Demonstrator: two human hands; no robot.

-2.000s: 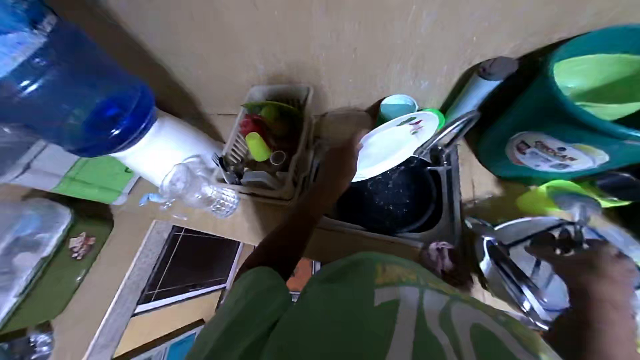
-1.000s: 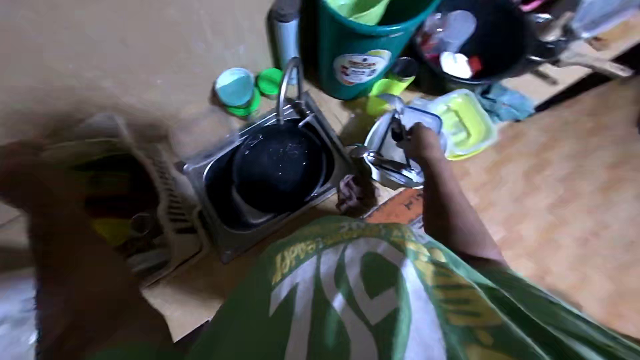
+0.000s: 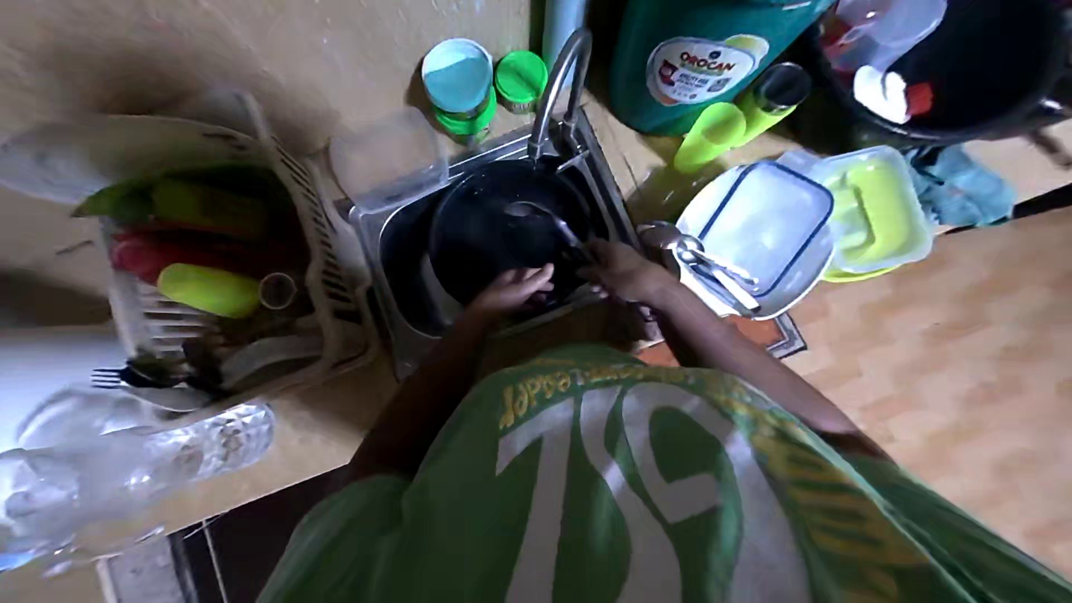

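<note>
A metal spoon or ladle [image 3: 548, 219] is in my right hand [image 3: 621, 272], its bowl over a dark round basin [image 3: 481, 218] that sits in the stainless steel sink [image 3: 394, 335]. My left hand [image 3: 515, 289] is at the basin's near side, palm turned up and fingers apart, with nothing seen in it. The curved faucet [image 3: 548, 96] rises behind the basin. To the right of the sink, several spoons [image 3: 712, 272] lie on a white bowl and a clear blue-rimmed container [image 3: 770, 222]. An oval white plate [image 3: 92, 159] leans at the back of the dish rack [image 3: 314, 226].
Green-lidded jars [image 3: 521, 77] and a clear plastic box [image 3: 389, 159] stand behind the sink. Yellow-green cups [image 3: 710, 134], a large green Orocan bucket [image 3: 636, 59] and a black pan [image 3: 988, 75] are back right. A clear plastic pitcher [image 3: 167, 448] lies at the left counter edge.
My left hand, which held the white plate at first, has come from the dish rack to the basin. My right hand has moved from the utensils at the right to over the sink, with one utensil.
</note>
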